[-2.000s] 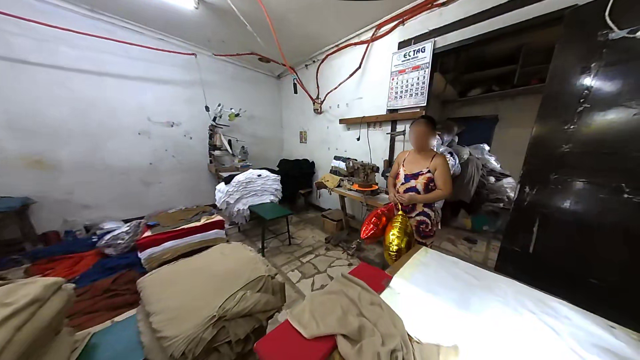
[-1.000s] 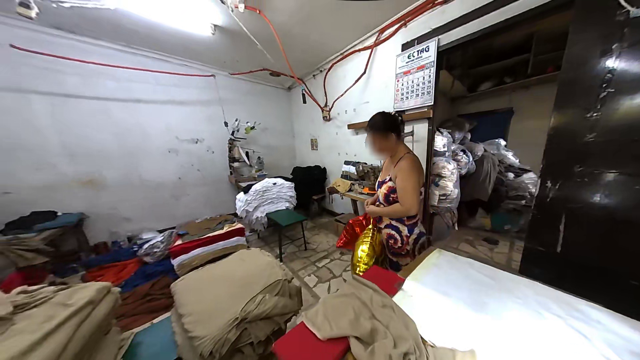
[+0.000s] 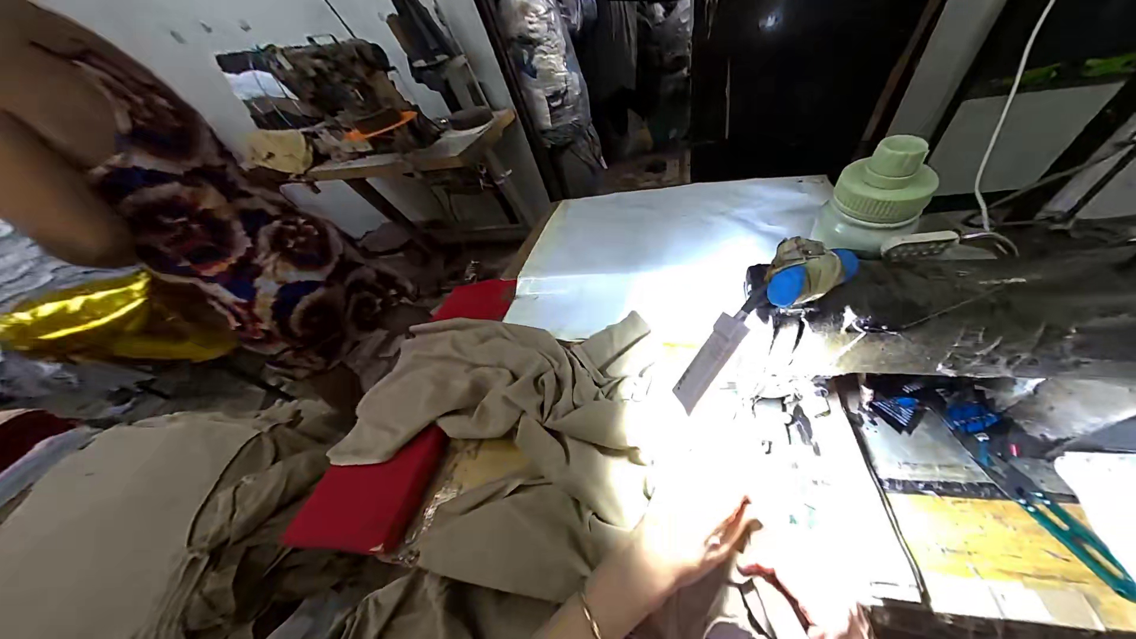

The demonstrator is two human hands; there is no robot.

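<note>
My left hand [image 3: 697, 541], a thin band on its wrist, reaches in from the bottom over the beige cloth [image 3: 532, 382] into a very bright patch of light. Its fingers lie near the cloth edge; glare hides whether they grip. Part of my right hand [image 3: 825, 617] shows at the bottom edge, mostly washed out. In front of both hands stands a dark sewing machine [image 3: 994, 311], its needle area lost in glare. A grey flat piece [image 3: 710, 359] hangs off its left end, beside a blue roll wrapped in cloth [image 3: 812, 273].
A plastic bottle with a green cap [image 3: 879, 200] stands behind the machine arm. Teal-handled scissors [image 3: 1078, 537] lie at right. A white-topped table [image 3: 657, 240] extends behind. A red cloth-covered piece [image 3: 368, 497] and beige cloth stack [image 3: 115, 524] are at left. A person stands at upper left.
The view has swung down and right to the sewing machine. My hands have come into view. The person's gold balloon now shows at the left edge.
</note>
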